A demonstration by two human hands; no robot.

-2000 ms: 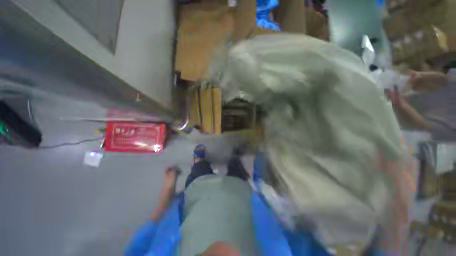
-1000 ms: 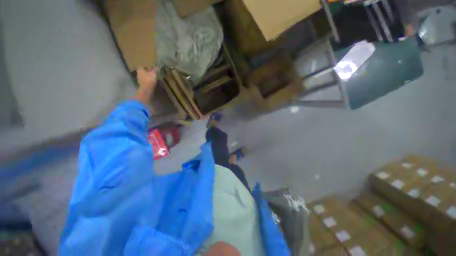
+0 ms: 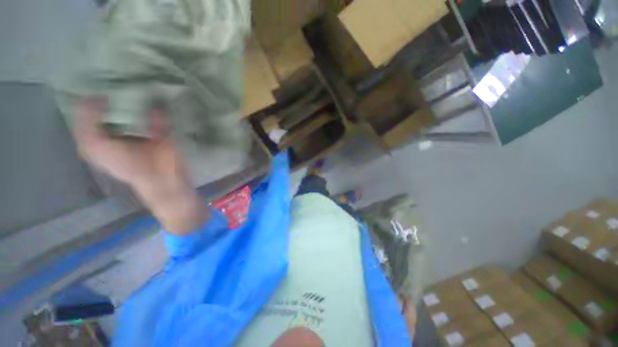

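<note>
A pale grey-green woven sack (image 3: 169, 74) fills the upper left, limp and blurred. My left hand (image 3: 135, 166) is at its lower edge, blurred, with fabric between the thumb and fingers. A second, darker grey-green sack bundle (image 3: 400, 237) with a shiny clear strip is beside my body on the right. Only a sliver of my right hand (image 3: 408, 315) shows at that bundle's lower edge, beside my blue jacket; its fingers are hidden.
Open brown cartons (image 3: 393, 108) and flat cardboard stand ahead. A green-topped bench (image 3: 549, 91) is at the upper right. Labelled cartons (image 3: 474, 305) stand in rows at the lower right. A red box (image 3: 234, 207) lies on the floor, partly behind my jacket.
My left hand has left the cardboard flap and is now at the pale sack, which shows larger and further left. The view has shifted slightly; the bundle on the right remains beside me.
</note>
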